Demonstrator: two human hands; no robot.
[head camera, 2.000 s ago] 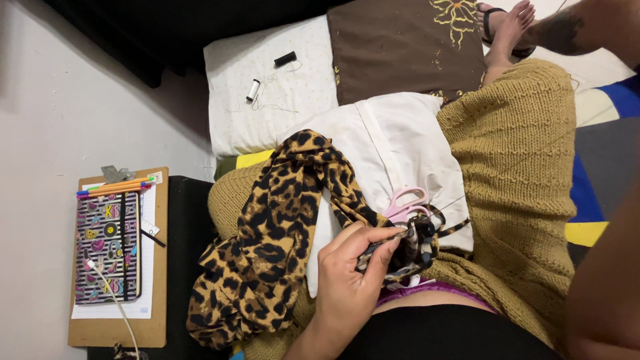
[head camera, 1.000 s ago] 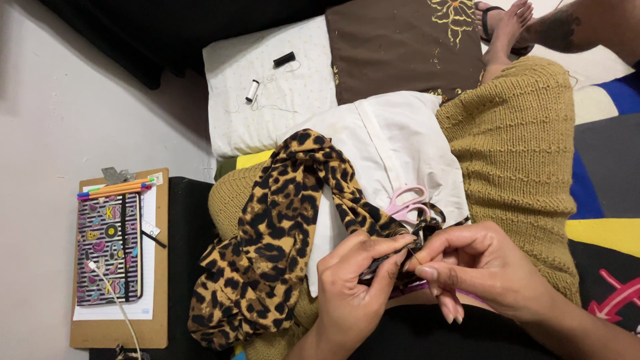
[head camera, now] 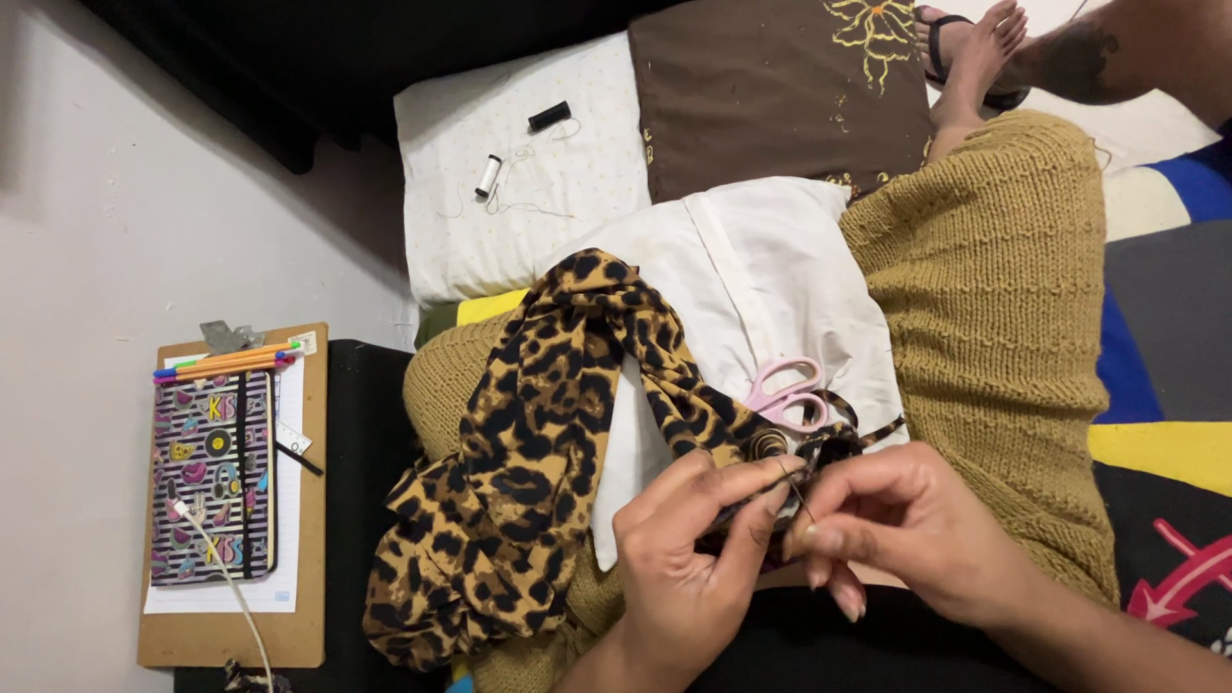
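My left hand [head camera: 695, 553] pinches a gathered part of the leopard-print fabric [head camera: 539, 452] between thumb and fingertips. Just right of it, my right hand [head camera: 890, 539] holds a thin sewing needle [head camera: 801, 500] between thumb and forefinger, its tip close to the pinched cloth. Pink-handled scissors [head camera: 789, 395] lie right above my hands, their blades hidden under the cloth. The leopard fabric loops up over a white cushion [head camera: 741, 279] on my lap and hangs down at the left. Dark patterned fabric strips curl beside the scissors.
A white thread spool [head camera: 488, 177] and a black one [head camera: 550, 116] lie on a white pillow [head camera: 433, 241]. A brown pillow [head camera: 770, 96] adjoins it. At left, a clipboard [head camera: 308, 577] bears a patterned notebook [head camera: 202, 481], pens [head camera: 231, 361] and a white cable [head camera: 231, 577]. Another person's foot [head camera: 982, 58] shows top right.
Two seconds ago only my left hand was in view, at the cloth. My right hand came in from the right and has stayed beside it, fingers together at the needle.
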